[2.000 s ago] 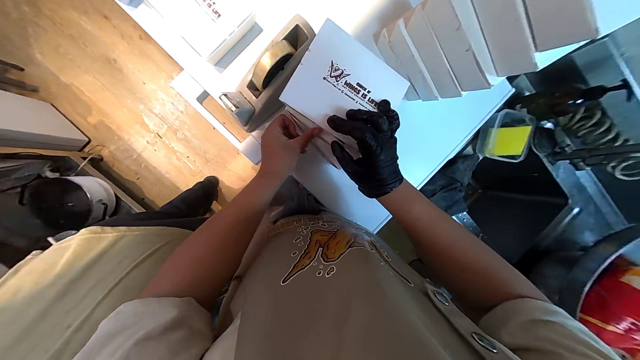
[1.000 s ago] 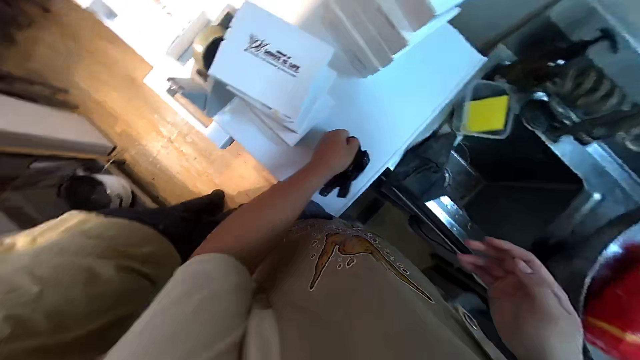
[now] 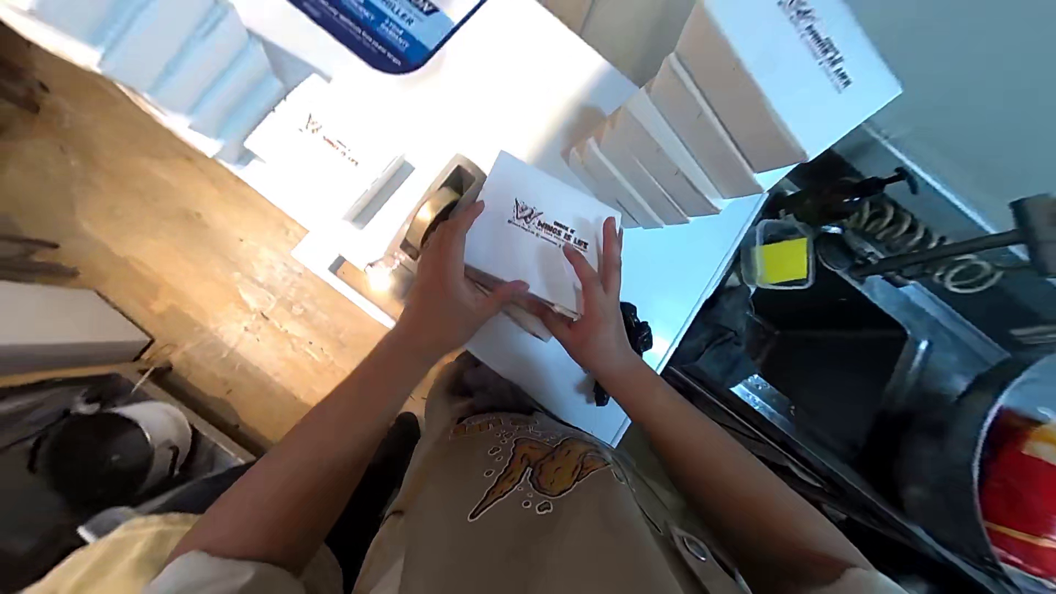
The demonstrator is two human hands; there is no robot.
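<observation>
Both bare hands hold a small stack of white printed cards or flat cartons (image 3: 528,223) above the white worktop. My left hand (image 3: 450,285) grips the left edge, its thumb along the near edge. My right hand (image 3: 598,313) holds the right side, with fingers over the printed face. A tape dispenser (image 3: 433,214) with a roll of tape stands just left of the stack. Beside my right wrist a crumpled black glove (image 3: 635,330) lies on the worktop, partly hidden by the hand.
White boxes or folded cartons (image 3: 660,148) lean in a row at the back right, more (image 3: 190,66) at the upper left. A blue-labelled item (image 3: 396,29) lies at the back. Right of the worktop are a sink (image 3: 825,371) and a plastic tub with a yellow sponge (image 3: 782,260).
The black glove, worn on my right hand two seconds ago, is off and lies on the worktop. My right hand has come back from the right side, and both hands now hold the stack.
</observation>
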